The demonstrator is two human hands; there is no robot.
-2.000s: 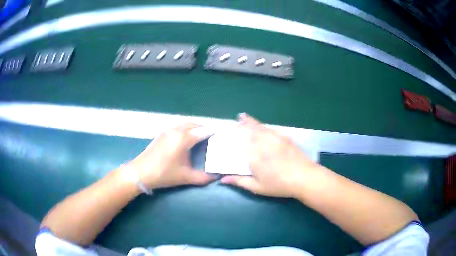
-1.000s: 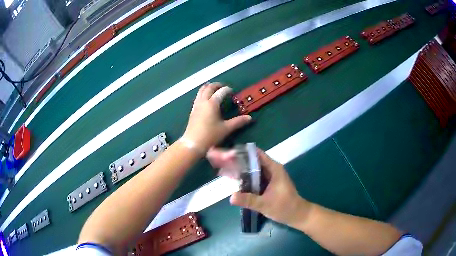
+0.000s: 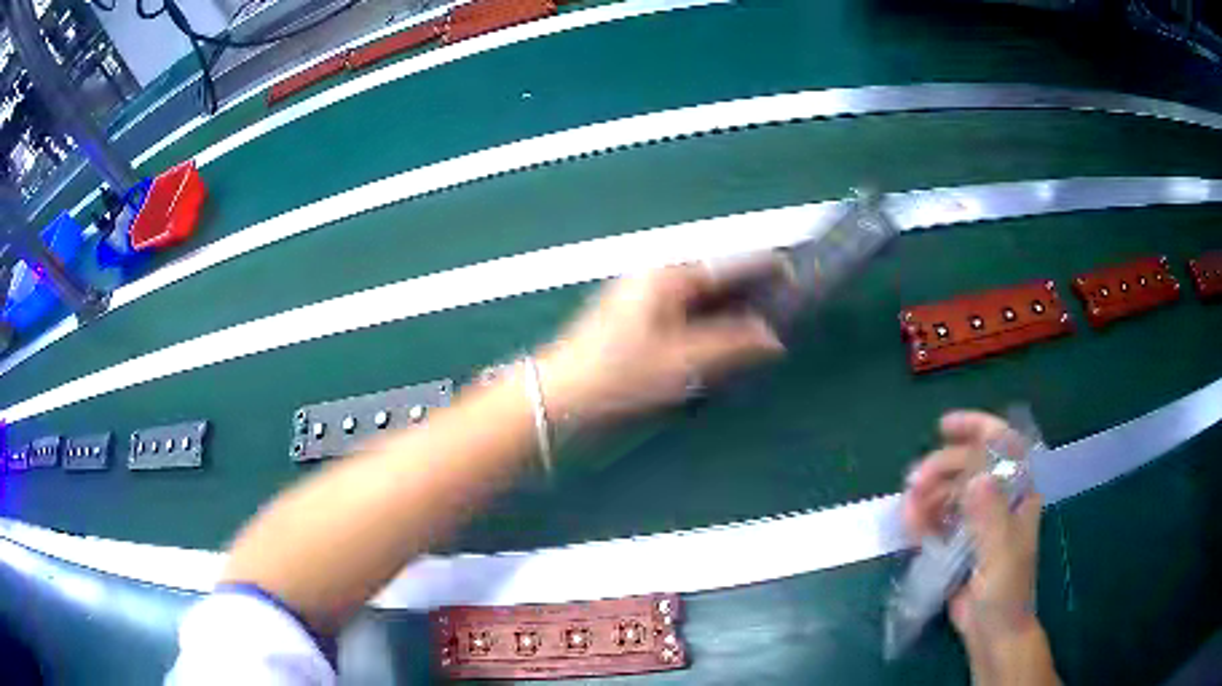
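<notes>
My left hand [image 3: 657, 342] is over the green belt, blurred, and grips a dark grey carrier [image 3: 838, 261] that points up and right. My right hand [image 3: 985, 523] is at the lower right over the pale strip and ledge, holding a grey plate [image 3: 938, 576], tilted and blurred; its exact kind cannot be told. A red carrier [image 3: 563, 639] with four openings lies on the near ledge, below my left arm. A grey carrier [image 3: 369, 422] with four round studs lies on the belt, partly behind my left forearm.
Red carriers [image 3: 988, 326] lie in a row at the right of the belt. Smaller grey carriers [image 3: 169, 445] line up at the left. A red bin [image 3: 169, 205] and a blue bin [image 3: 51, 261] stand far left. More red carriers [image 3: 402, 44] lie on the far lane.
My left hand has moved from beside the red carrier and now holds a dark grey carrier. My right hand has moved right with a plate. The view has turned, showing the bins more fully.
</notes>
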